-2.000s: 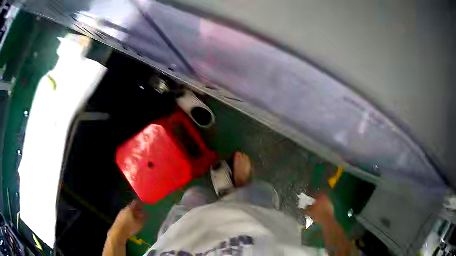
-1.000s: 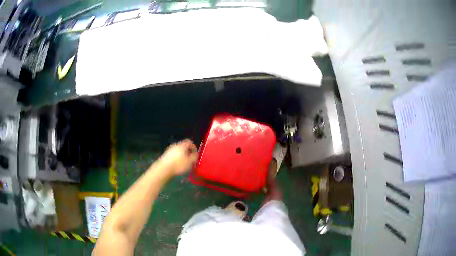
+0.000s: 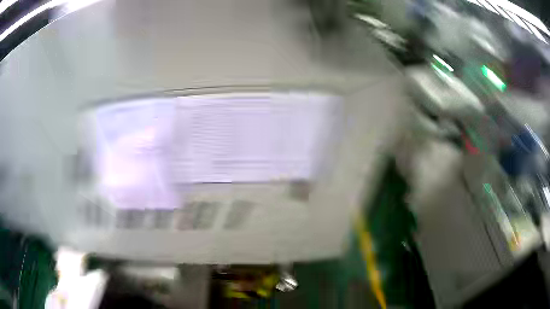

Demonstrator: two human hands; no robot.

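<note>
The frame is blurred and neither of my hands is in view. Nearest in front of me is a large grey cabinet (image 3: pixel 277 226) with dark slots along its lower part. White printed sheets (image 3: pixel 247 139) are on its side, with a paler sheet (image 3: pixel 135 154) at their left. The print is too blurred to read.
Part of a white cover sheet (image 3: pixel 75 286) shows at the lower left. A yellow and black thing (image 3: pixel 250 282) and a shiny object (image 3: pixel 287 281) are below the cabinet. A yellow line (image 3: pixel 369 265) runs along the green floor. Blurred equipment stands at the right.
The view has swung from the red stool and the white-covered bench to the cabinet. The stool and both my hands have left the picture.
</note>
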